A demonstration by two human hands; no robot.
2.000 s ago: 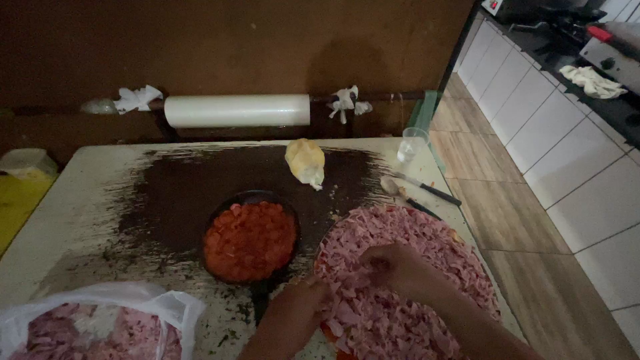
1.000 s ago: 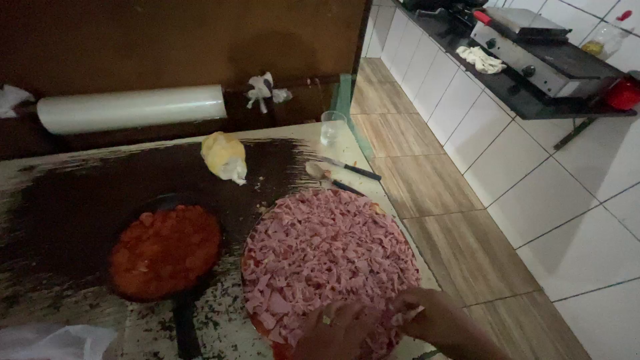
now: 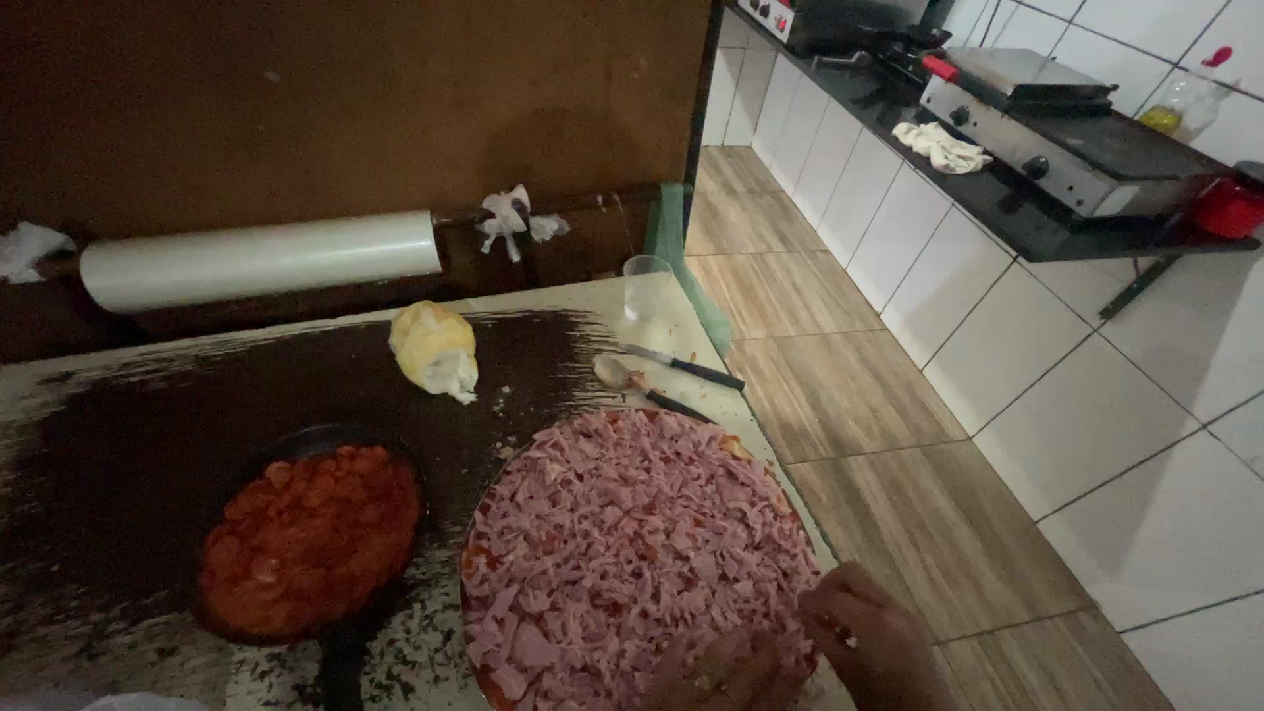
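A round pizza (image 3: 632, 553) covered with shredded ham lies at the right of the worn table, with red sauce showing at its rim. My left hand (image 3: 726, 671) rests low over the ham near the bottom edge of the view, blurred, its fingers partly hidden. At the pizza's right rim is my right hand (image 3: 859, 627), its fingers bent against the edge; whether it pinches any ham I cannot tell. Left of the pizza stands a dark frying pan (image 3: 341, 662) of chunky red sauce (image 3: 311, 543), its handle pointing towards me.
Behind the pizza lie a spoon (image 3: 614, 372), a black-handled knife (image 3: 691, 367), a clear plastic cup (image 3: 647, 291) and a partly wrapped yellowish food piece (image 3: 434, 346). A plastic film roll (image 3: 262, 259) hangs behind the table. A griddle (image 3: 1076, 128) stands on the black counter at right.
My right hand has moved from over the ham to the pizza's right rim. My left hand has moved from the left rim onto the ham near the bottom. The view has swung right.
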